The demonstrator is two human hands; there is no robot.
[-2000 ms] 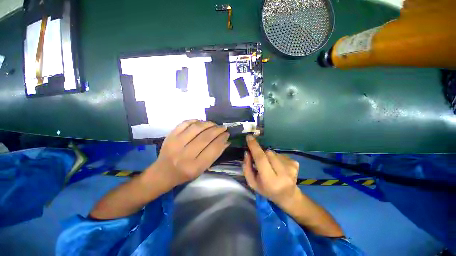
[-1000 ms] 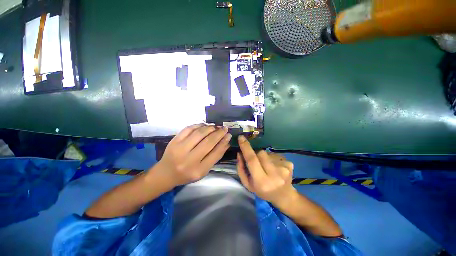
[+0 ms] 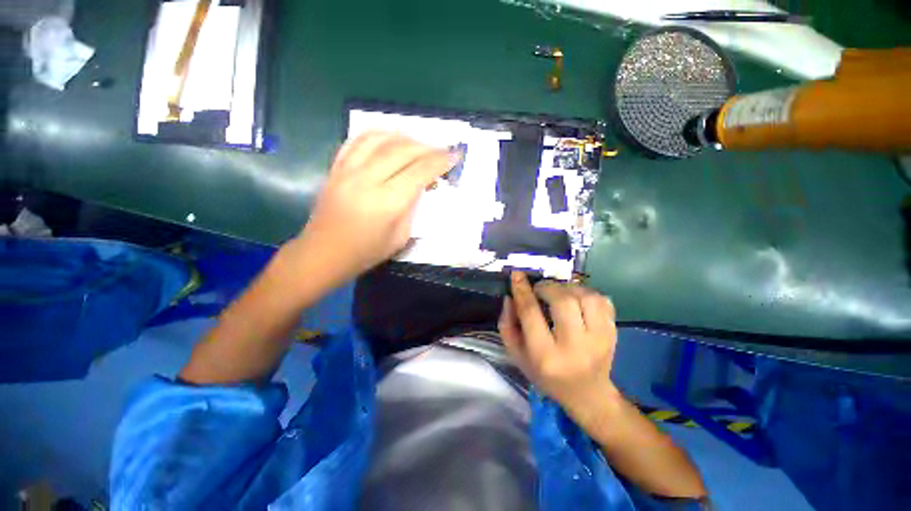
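Observation:
An open tablet (image 3: 455, 215) lies on the green bench with a white inside, black patches and a strip of small components (image 3: 586, 195) at its right end. My left hand (image 3: 370, 205) is over its left part, thumb and forefinger at a small black tape piece (image 3: 457, 165) on the white area. Whether the fingers grip the tape or only touch it cannot be told. My right hand (image 3: 564, 334) rests at the tablet's near edge, forefinger extended onto the edge by its right corner. Nothing is seen held in it.
A round screw tray (image 3: 671, 85) stands at the back right, with an orange electric screwdriver (image 3: 799, 112) beside it, tip over its rim. A small flex (image 3: 554, 70) lies behind the tablet. Another tablet (image 3: 245, 80) lies at the back left. Crumpled white material (image 3: 58, 52) lies far left.
My left hand has moved from the tablet's near edge up to the black piece on the white area. My right hand stays at the near edge. The view has shifted, moving the bench things rightward.

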